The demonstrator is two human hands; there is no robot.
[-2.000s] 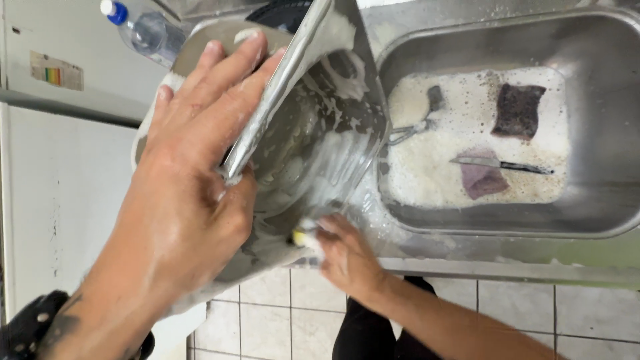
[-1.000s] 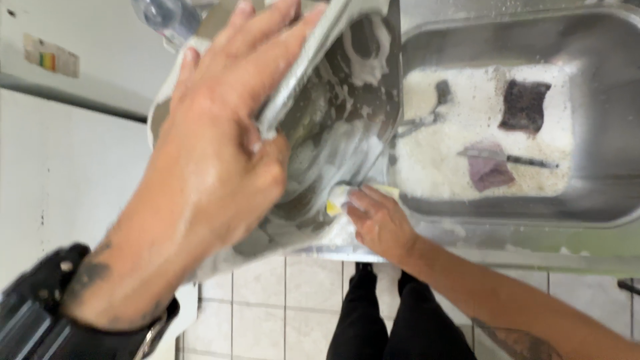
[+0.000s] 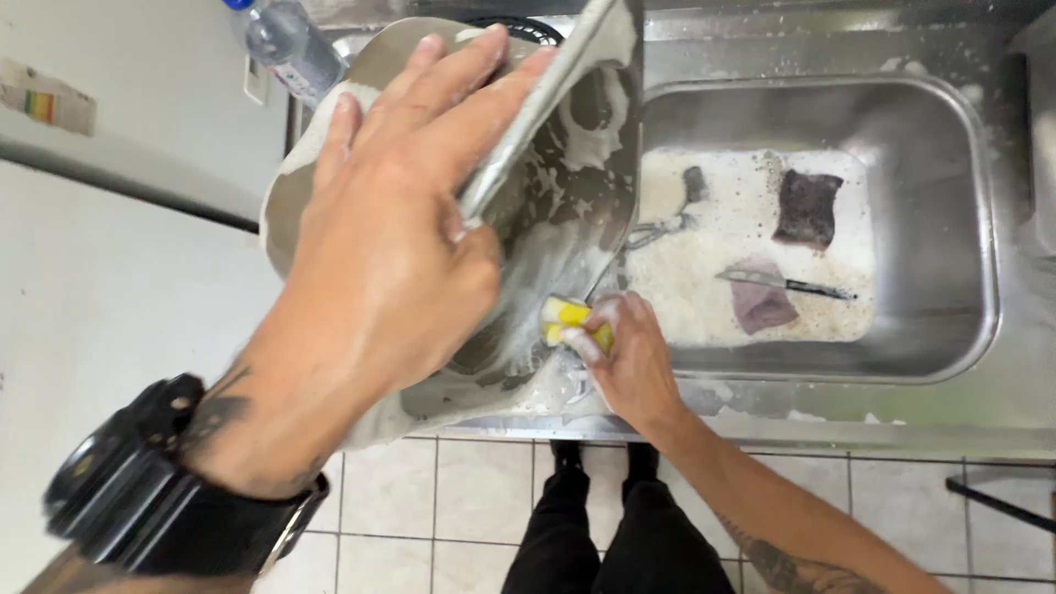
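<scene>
My left hand (image 3: 396, 239) grips the rim of a large soapy metal pan (image 3: 569, 181), thumb inside and fingers spread over its outer side, holding it tilted at the left of the sink. Pinched in my right hand (image 3: 631, 355) is a yellow sponge (image 3: 569, 318), against the pan's foamy lower inside edge. To the right, the steel sink basin (image 3: 924, 223) holds whitish sudsy water. In it lie a dark scouring pad (image 3: 808, 209), a purplish pad (image 3: 759, 309) with a black-handled knife (image 3: 813, 288) across it, and a partly sunken metal utensil (image 3: 660, 229).
A clear plastic bottle with a blue cap (image 3: 293, 45) stands at the back left, near a black round rack or grate (image 3: 516, 30) behind the pan. White appliance panels (image 3: 107, 330) are on the left. The steel counter's front edge (image 3: 825, 433) runs above a tiled floor.
My right hand with the sponge has moved along the inside of the pan's lower edge. My left hand keeps its hold on the rim.
</scene>
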